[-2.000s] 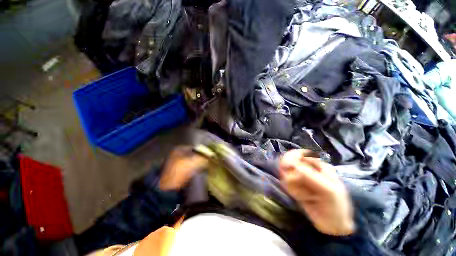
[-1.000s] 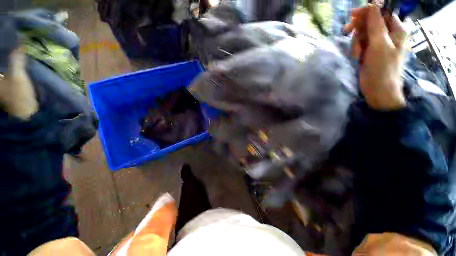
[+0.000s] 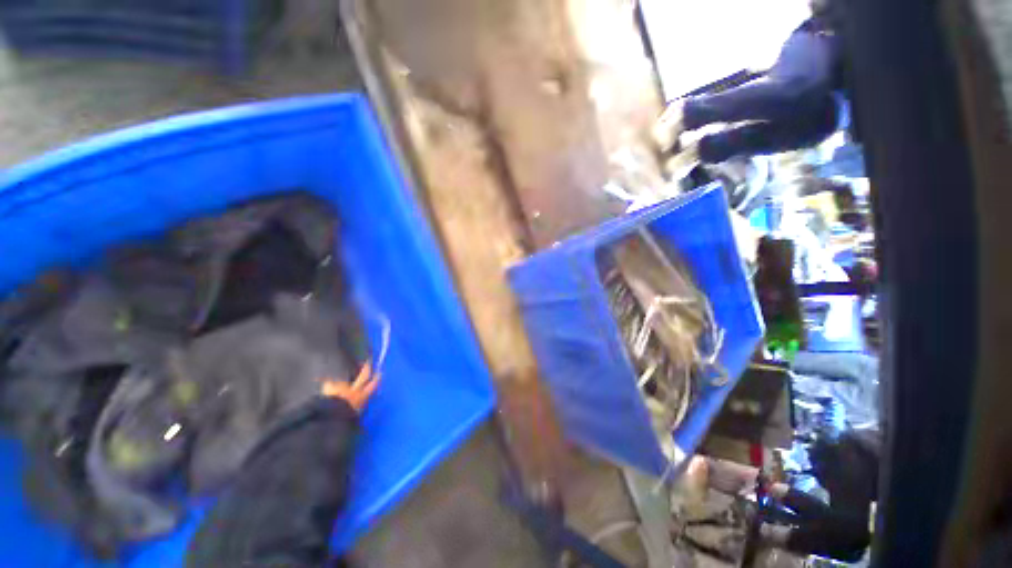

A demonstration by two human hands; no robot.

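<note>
A large blue plastic crate fills the left side. Grey-black garments lie heaped inside, with a few blurred yellow-green patches among them. A dark sleeve reaches in from the bottom. At its end a few blurred orange-toned fingers, seemingly of my left hand, show at the heap's right side, near the crate's inner wall. Most of this hand is hidden, and its grip is unclear. My right hand is not in view.
A narrower blue bin holding pale strips or cords stands to the right. Brown boards run between crate and bin. Farther right are blurred items, a green object and dark-clothed limbs. A dark band crosses the right edge.
The view has swung and tilted close over a large blue crate. The cloth with yellow-green stitching that was at the left hand is no longer seen raised. The right hand has left the picture.
</note>
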